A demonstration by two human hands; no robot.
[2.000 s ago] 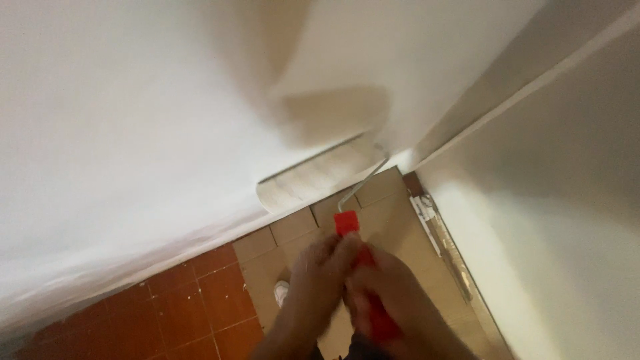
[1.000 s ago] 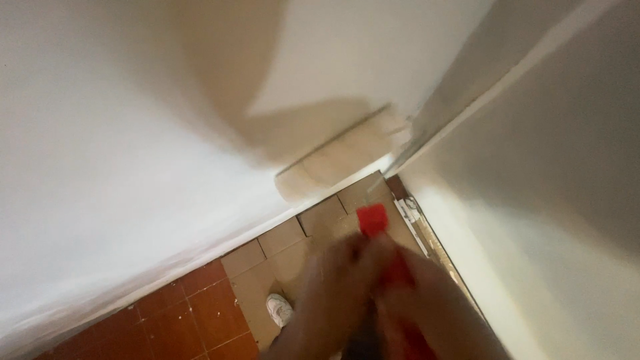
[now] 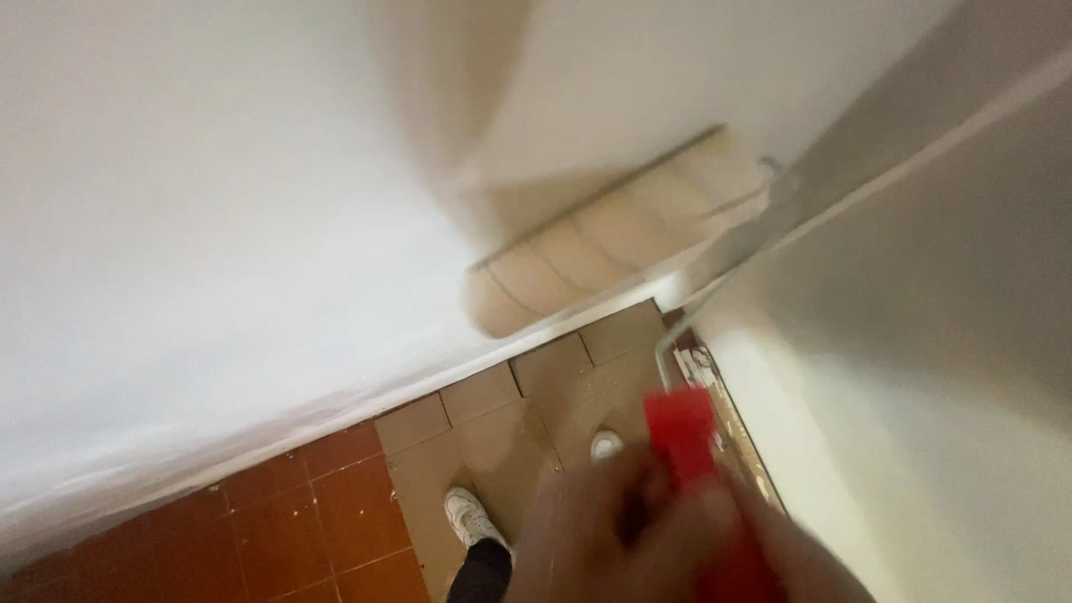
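Note:
A paint roller with a pale, blurred sleeve lies against the white wall, close to the inside corner. Its bent wire frame runs down to a red handle. Both my hands are wrapped around that handle at the bottom of the view. My left hand is on the left side of it, blurred by motion, and my right hand is on the right side, partly behind the handle. The lower end of the handle is hidden by my fingers and the frame edge.
Cardboard-like brown sheets cover part of the floor, with terracotta tiles to the left. My white shoes stand on the sheets. A second wall rises at right, with a paint-spotted strip along its foot.
The roller has moved up the wall and appears nearer to the camera than before. Both hands have stayed on the red handle. A second shoe now shows.

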